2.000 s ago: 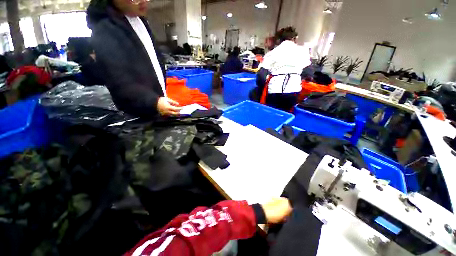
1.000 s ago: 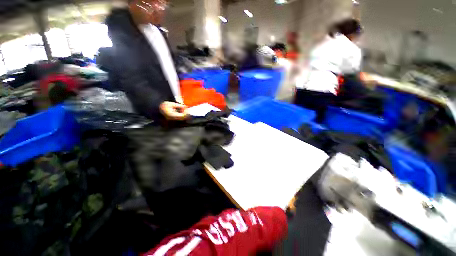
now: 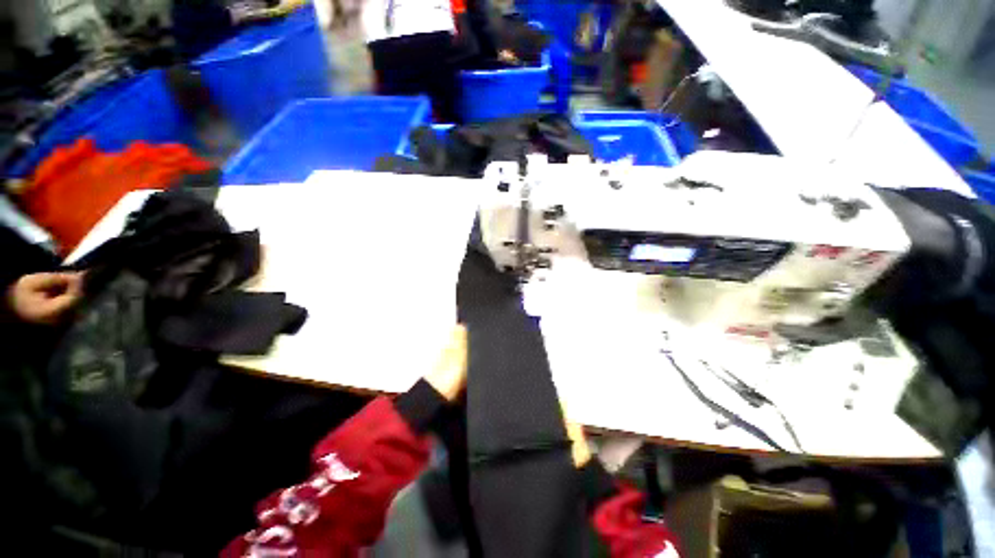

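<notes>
A black fabric panel [image 3: 504,381] runs from under the needle area of the white lockstitch sewing machine [image 3: 709,223] over the table's front edge towards my lap. My left hand [image 3: 450,365] lies at the panel's left edge on the table, its fingers partly hidden by the fabric. My right hand [image 3: 578,445] is at the panel's right edge by the table's front edge, small and partly covered, with its grip unclear. A cross seam or fold shows on the panel between my sleeves.
Black pieces [image 3: 235,322] lie on the table's left end. Another person's hand [image 3: 46,294] is at far left. Dark cord [image 3: 715,403] and a slim tool [image 3: 744,384] lie right of the needle. A cardboard box [image 3: 764,499] is below. Blue crates [image 3: 327,136] stand behind.
The view has swung right and down to the machine. My left hand, hidden one second ago, shows again beside the black panel. My right hand and sleeve have come into view.
</notes>
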